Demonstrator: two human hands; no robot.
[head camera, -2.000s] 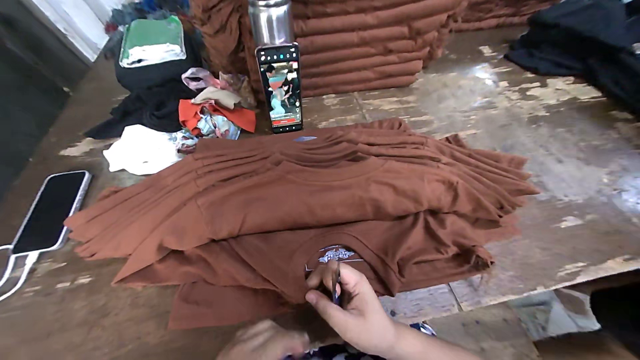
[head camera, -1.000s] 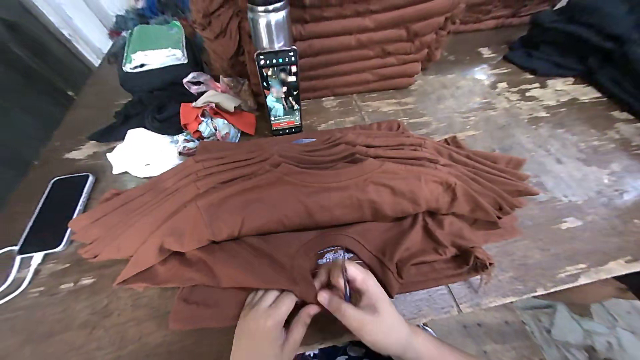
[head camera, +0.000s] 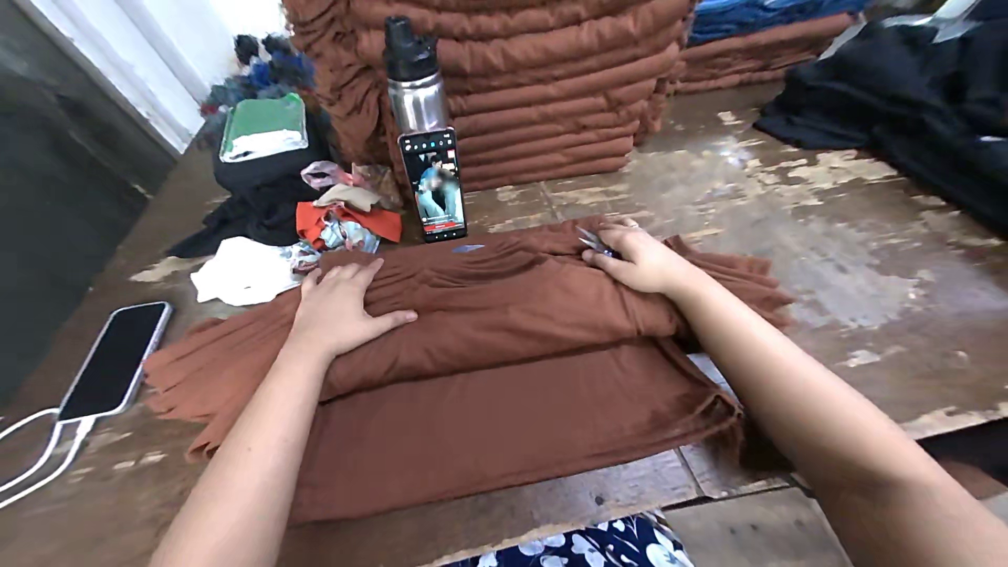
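Observation:
A pile of rust-brown shirts lies on the worn wooden table, its upper layers bunched in folds. My left hand rests on the left part of the pile with its fingers apart and nothing in it. On the far right part of the pile, my right hand keeps small thread snips between palm and fingers; their pointed metal blades stick out to the left. A flat brown fabric panel spreads from the pile toward the table's near edge.
Behind the pile, a phone leans on a steel bottle, before tall stacks of folded brown garments. White, red and patterned scraps lie at the left, near a cabled phone. Black cloth lies at the back right.
Both hands have moved from the near edge of the pile to its far part, spreading apart. The printed neckline seen earlier at the near side no longer shows there; a plain brown panel does.

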